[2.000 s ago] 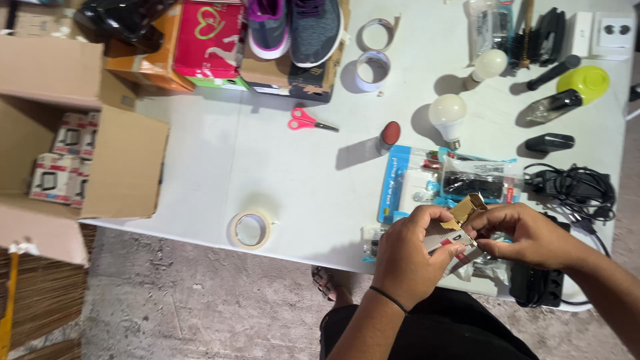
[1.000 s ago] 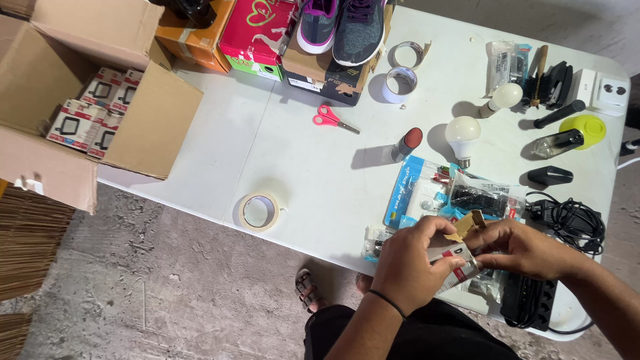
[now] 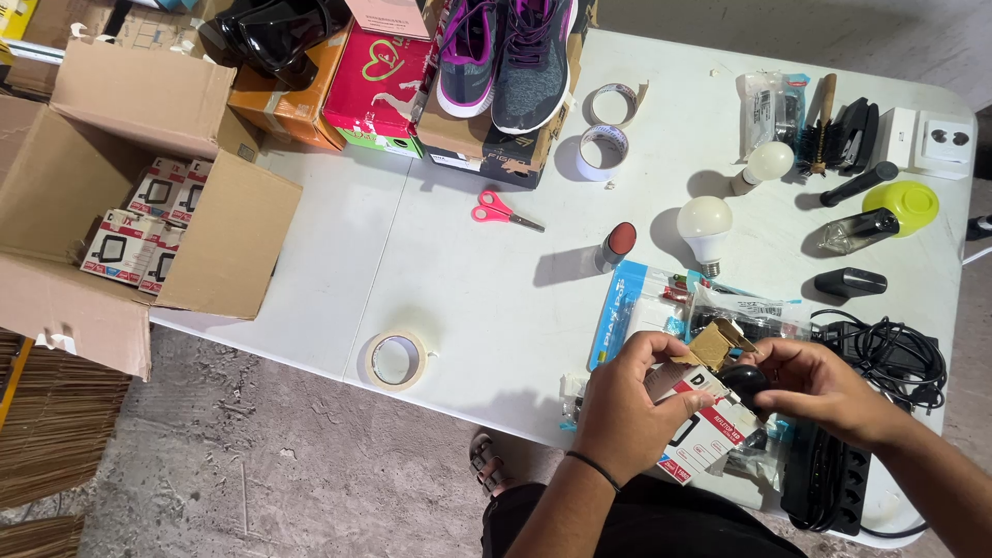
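Observation:
My left hand (image 3: 639,407) grips a small white and red printed carton (image 3: 709,434) by its side, near the table's front edge. The carton's brown cardboard flaps (image 3: 714,345) stand open at the top. Between the fingers of my right hand (image 3: 814,387) is a glossy black rounded object (image 3: 745,384), at the carton's open end; its lower part is hidden, so I cannot tell whether it is partly inside. Beneath and behind the carton lie plastic-wrapped packages (image 3: 759,310) and a blue blister pack (image 3: 612,310).
An open cardboard box (image 3: 240,232) holds several similar cartons (image 3: 120,248) at the left. A masking tape roll (image 3: 395,360), pink scissors (image 3: 504,213), a red-topped cylinder (image 3: 618,242), light bulbs (image 3: 705,225), coiled black cables (image 3: 899,356) and a power strip (image 3: 825,480) lie on the white table (image 3: 465,294).
The black rounded object now shows between my right fingers at the carton's open end. More of the carton's printed face is visible. The view has shifted.

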